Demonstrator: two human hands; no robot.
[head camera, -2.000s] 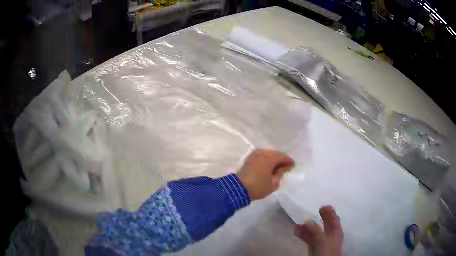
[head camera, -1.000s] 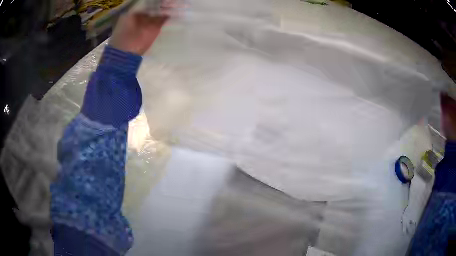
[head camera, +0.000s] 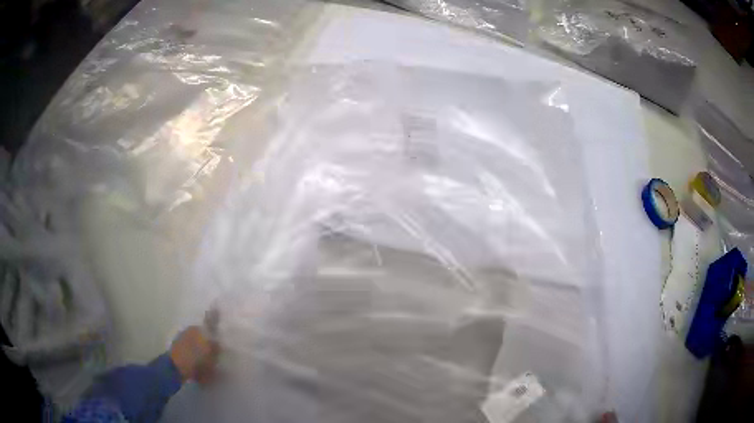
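A clear polybag (head camera: 496, 202) is spread across the middle, shiny and blurred by motion. Beneath or inside it, which I cannot tell, lies a grey-brown flat wrapped bag (head camera: 388, 306). A white label with a small black barcode (head camera: 514, 398) shows near its lower right. My left hand (head camera: 197, 354) is blurred at the lower left, its fingers closed at the polybag's left edge. Only a fingertip of my right hand (head camera: 608, 417) shows at the bottom edge, near the polybag's right side; the rest is cut off.
White sheets (head camera: 624, 248) lie under the work. At right are a blue tape roll (head camera: 660, 203), a small yellow roll (head camera: 705, 189), a sticker strip (head camera: 682, 281) and a blue tape dispenser (head camera: 713, 307). Other polybags (head camera: 178, 124) lie at left, a white pile (head camera: 50, 306) at the left edge.
Both hands have come down from the far side to the near side. The clear polybag now lies spread over the middle. The view has tilted down, bringing the dispenser and label into sight.
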